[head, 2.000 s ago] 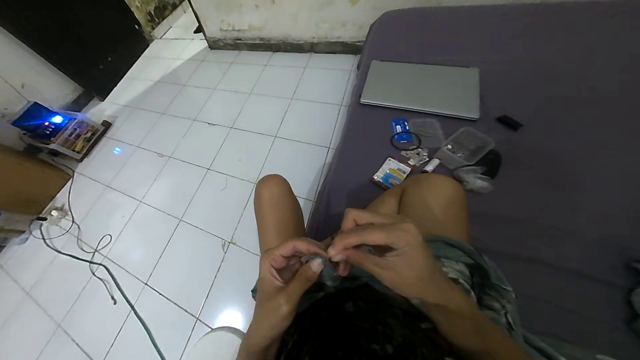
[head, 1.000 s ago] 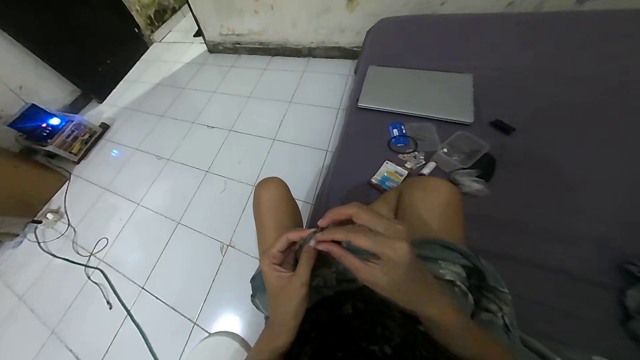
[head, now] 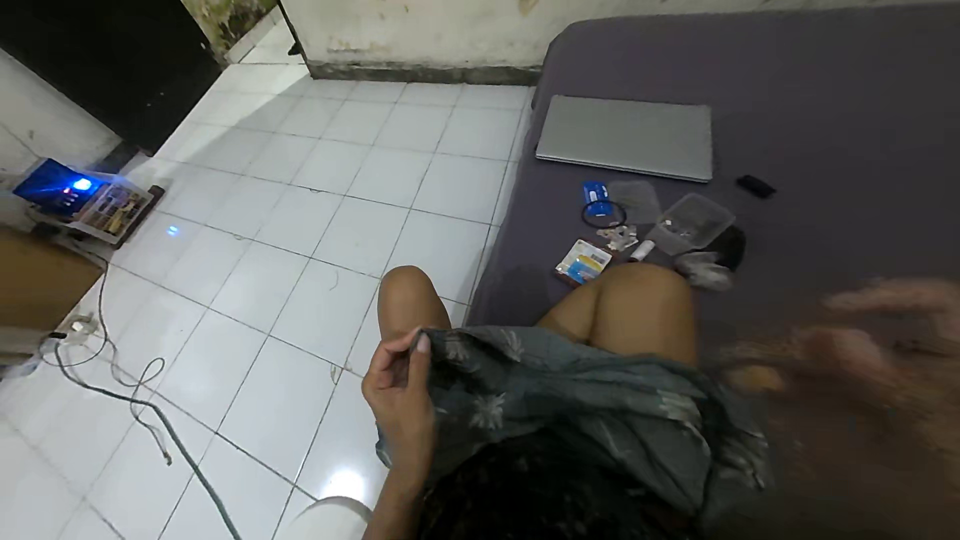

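A grey-green patterned cloth (head: 540,382) with pale leaf-like prints lies across my lap. My left hand (head: 405,375) pinches its upper left edge between thumb and fingers, above my left knee. Off to the right, over the purple-grey bed cover, my right hand (head: 847,345) is strongly blurred; whether it holds anything, such as a needle or thread, cannot be made out. Dark hair at the bottom hides part of the cloth.
On the bed cover (head: 825,97) lie a closed silver laptop (head: 626,137), a blue packet (head: 596,198), a clear plastic box (head: 694,223), a small card pack (head: 583,262) and a black object (head: 755,186). Cables (head: 161,420) trail over the white floor tiles at left.
My hands were close together at the cloth's edge; my right hand has moved far to the right. My left hand stays at the edge, and more of the cloth is now spread in view.
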